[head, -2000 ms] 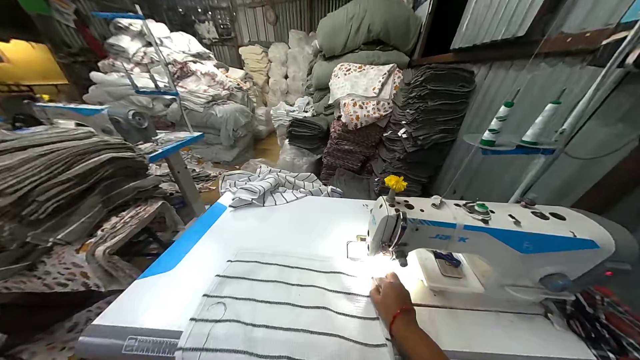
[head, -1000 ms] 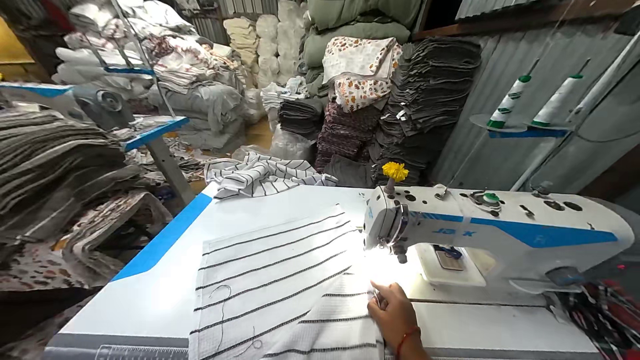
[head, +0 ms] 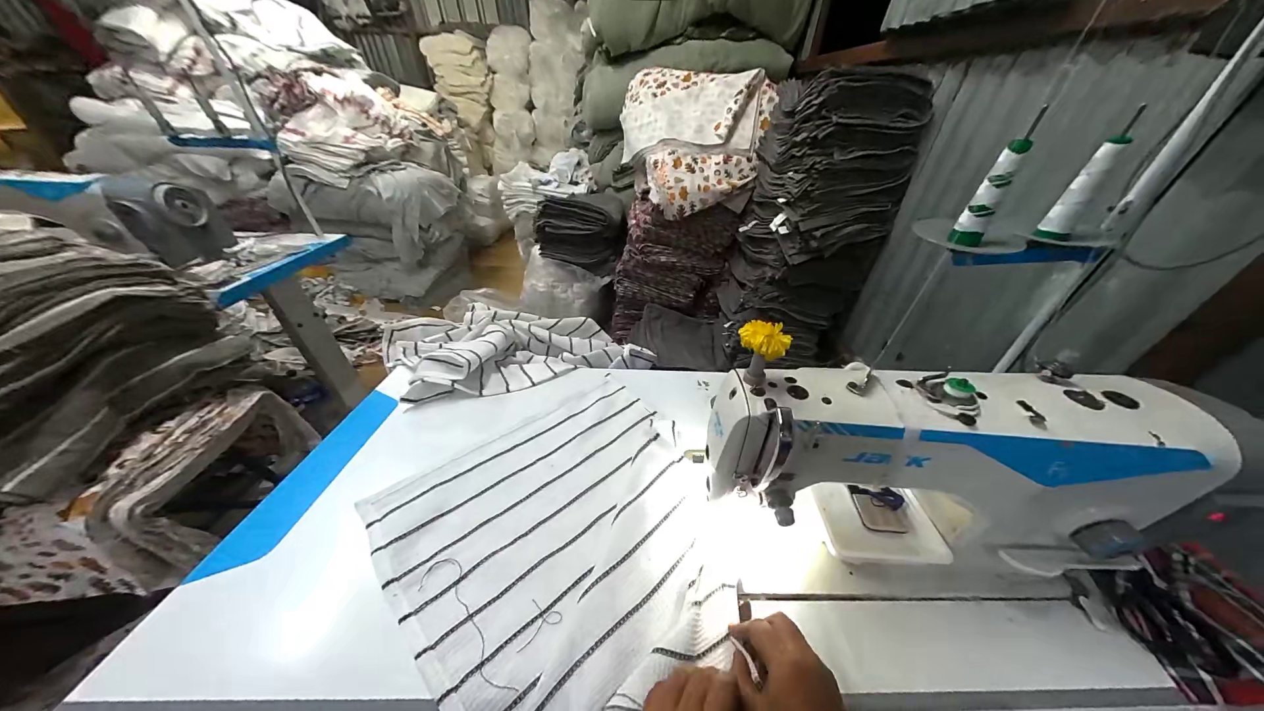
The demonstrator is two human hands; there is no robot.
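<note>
A white cloth with dark stripes (head: 533,533) lies on the sewing table, its right edge gathered near the front. My right hand (head: 788,664) pinches that edge between thumb and fingers. Beside it at the bottom of the view, my left hand (head: 691,689) has its fingers curled on the same cloth; most of it is cut off. The Jack sewing machine (head: 948,464) stands behind and to the right of my hands, its lit needle area above the cloth's far right side. Loose thread (head: 464,602) lies on the cloth.
A crumpled striped cloth (head: 504,346) lies at the table's far edge. Thread cones (head: 992,193) stand on a holder at the right. Fabric stacks (head: 839,168) rise behind the table, with another stack (head: 99,355) at the left. A small tray (head: 882,523) sits under the machine arm.
The striped cloth has turned, its stripes now slanting steeply. My right hand has moved toward the table's front edge, and my left hand has come into view beside it.
</note>
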